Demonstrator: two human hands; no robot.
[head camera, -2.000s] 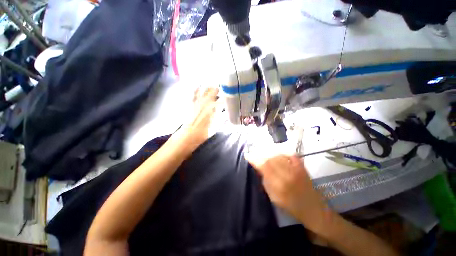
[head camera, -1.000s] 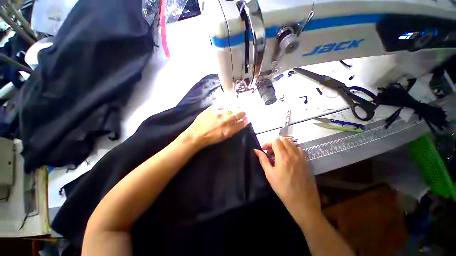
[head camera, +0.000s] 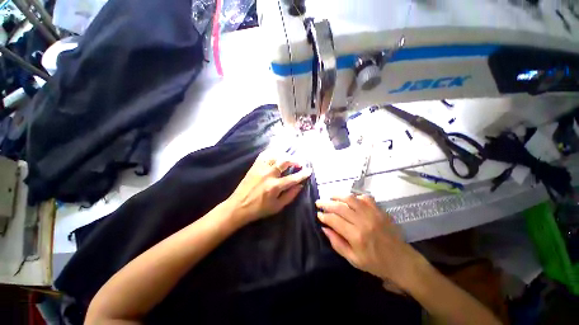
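A large black garment piece (head camera: 209, 235) lies from the needle area down over the table edge towards my lap. The white sewing machine head (head camera: 295, 89) stands over its top end, and the presser foot area (head camera: 306, 124) is washed out by the lamp. My left hand (head camera: 270, 187) lies on the cloth just below the needle, its thumb and fingers pinching the cloth near the right edge. My right hand (head camera: 355, 225) is lower and to the right, its fingertips on the same edge. Whether its fingers pinch the edge is hard to see.
Fabric shears (head camera: 444, 139), yellow-green and blue snips (head camera: 433, 182) and a black cord bundle (head camera: 530, 162) lie right of the needle. A metal guide (head camera: 362, 174) is near my right hand. Dark cloth (head camera: 114, 101) is heaped at left. A green basket (head camera: 553, 244) is at lower right.
My left hand has come back from beside the machine head onto the cloth below the needle. My right hand has moved down a little along the edge. The view has shifted.
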